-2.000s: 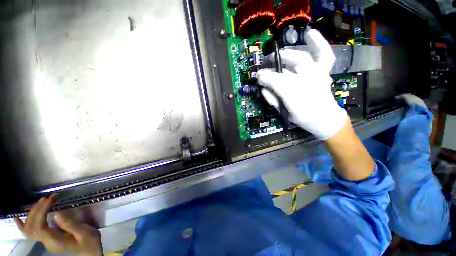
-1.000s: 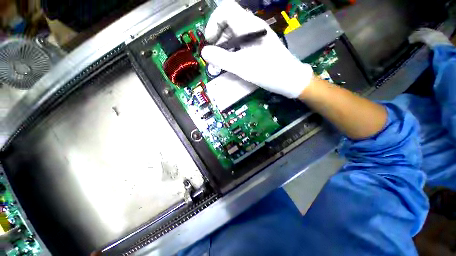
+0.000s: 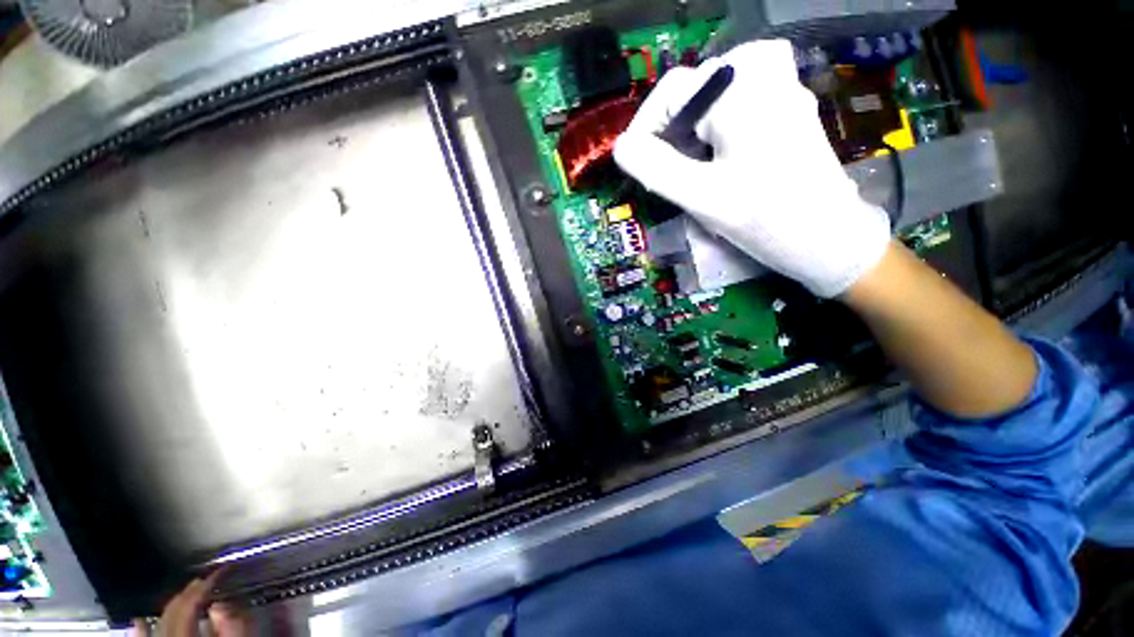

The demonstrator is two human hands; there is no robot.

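Observation:
A green circuit board (image 3: 746,326) crowded with parts lies in a flat black carrier (image 3: 547,249). My right hand (image 3: 759,162), in a white knit glove, is over the board beside a copper-red wound coil (image 3: 594,137). It holds a thin dark pen-like tool (image 3: 703,106) between thumb and fingers. The tool's working end is not clearly visible. The hand hides the middle of the board and part of the silver-grey heatsink (image 3: 939,181). My left hand (image 3: 199,610), bare, is cut off by the bottom edge, with its fingers at the near rail; whether it grips the rail is unclear.
A shiny metal plate (image 3: 311,336) lies left of the carrier. A chain conveyor rail (image 3: 522,529) runs along the near side. A round fan (image 3: 106,25) is at the far left. Part of another board (image 3: 19,535) shows at the left edge. Yellow-black tape (image 3: 796,523) is below.
My gloved right hand has moved from mid-board to the coil area near the far side, still holding the tool. The camera view has turned and shifted. My left hand is now lower and more cut off.

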